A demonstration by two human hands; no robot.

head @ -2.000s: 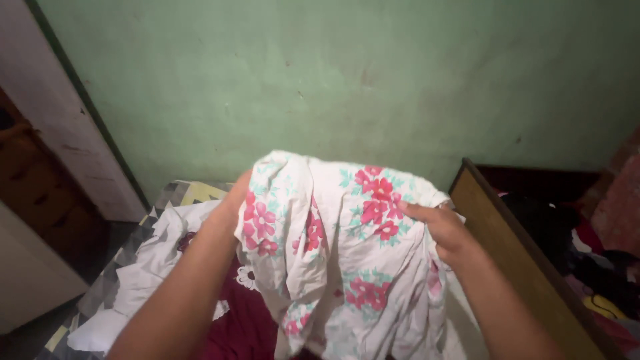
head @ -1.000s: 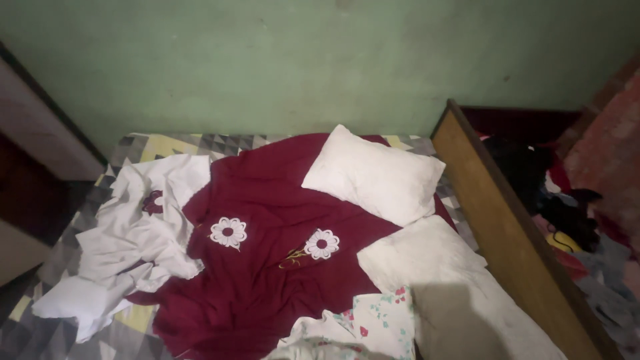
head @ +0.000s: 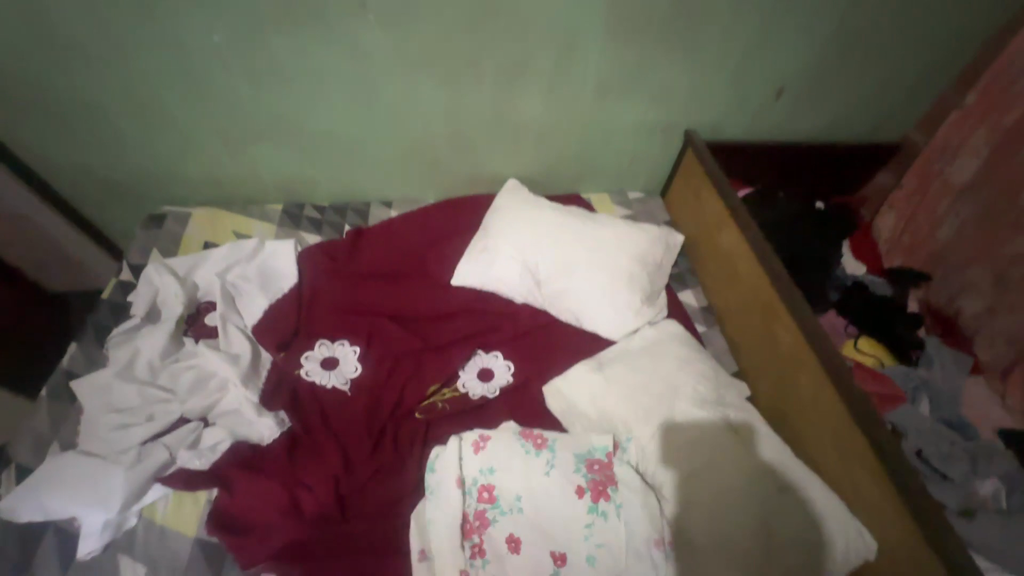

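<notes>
Neither of my hands shows in the head view. A white cloth with pink flowers and green leaves (head: 552, 504) lies folded or bunched at the bottom middle of the bed. Under and behind it spreads a maroon cloth (head: 384, 312) with white flower patches. One white pillow (head: 568, 260) rests on the maroon cloth's upper right part. A second white pillow (head: 680, 400) lies below the first, beside the floral cloth, with a dark shadow across it. To the left is a crumpled white cloth (head: 184, 360) with maroon patches.
A patterned sheet (head: 220, 228) in grey and yellow covers the bed, against a green wall (head: 400, 96). Along the right side runs a wooden bed board (head: 768, 320). Beyond it lies a heap of mixed clothes (head: 888, 320).
Two seconds ago both my hands held up the floral cloth; now it lies on the bed and my hands are out of view. More of it shows than one second ago.
</notes>
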